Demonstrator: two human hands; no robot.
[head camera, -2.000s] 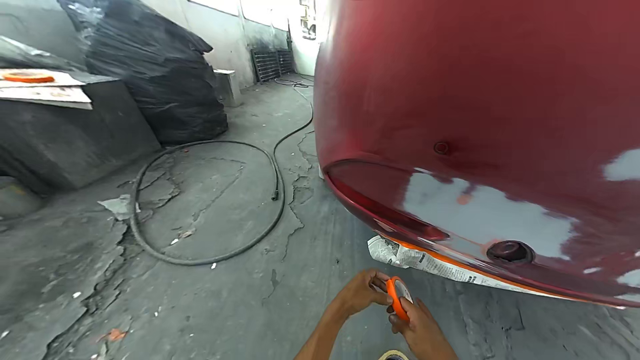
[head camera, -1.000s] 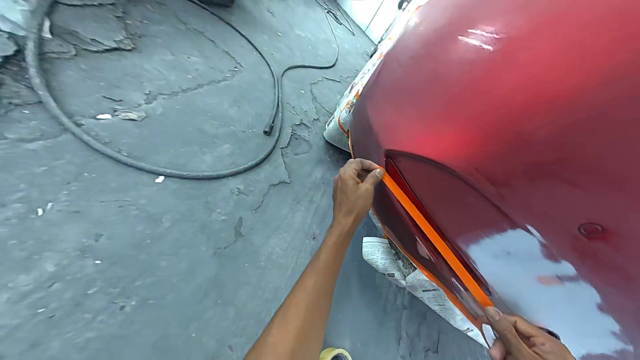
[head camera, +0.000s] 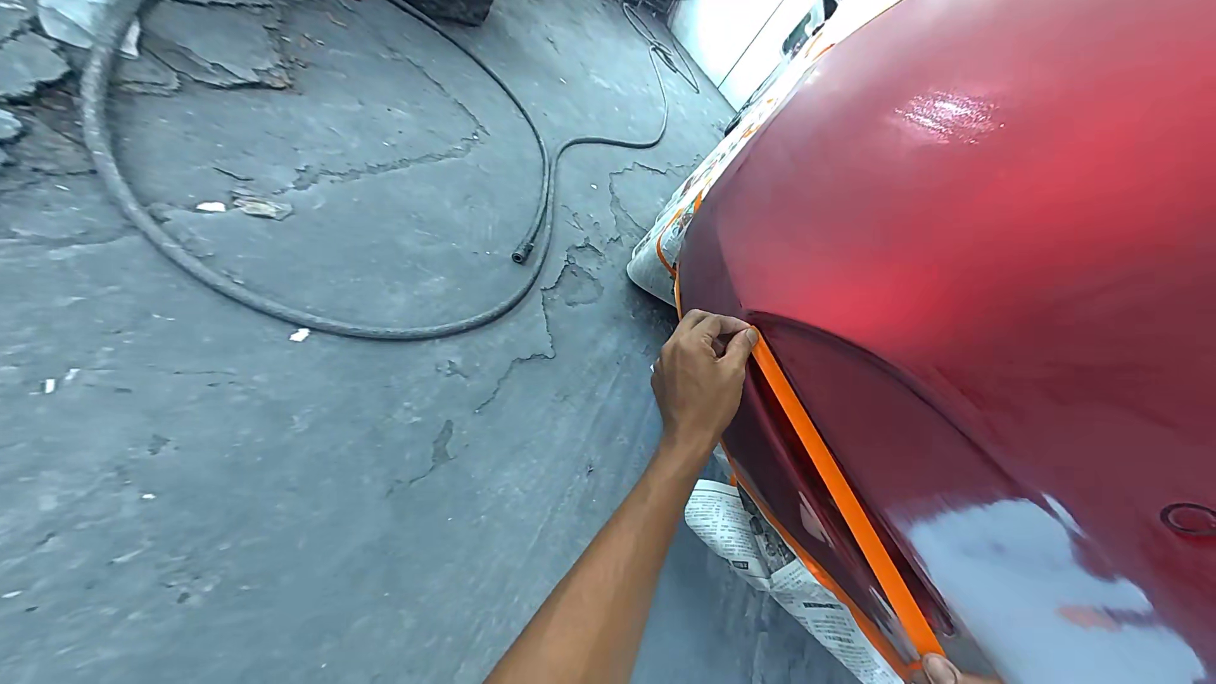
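Observation:
My left hand (head camera: 705, 375) pinches the upper end of a taut strip of orange masking tape (head camera: 836, 484) between thumb and fingers, at the left end of a crease in the dark red car bumper (head camera: 950, 237). At the bottom edge, my right hand (head camera: 940, 669) is mostly out of frame; its fingertips are at the tape's lower end. The strip runs straight between both hands, over or just above the recessed groove; whether it touches the paint I cannot tell. The tape roll is not visible.
Newspaper masking (head camera: 793, 579), edged with orange tape, hangs below the bumper. More masking paper (head camera: 708, 176) covers the panel beyond it. A black hose (head camera: 370, 332) loops over the cracked grey floor (head camera: 313, 494) at the left. A grey-white patch (head camera: 1035, 560) shows on the bumper.
Two seconds ago both hands were together at the orange tape roll below the bumper. The tape became stretched between them along the bumper, and my left hand has stayed at its upper end since.

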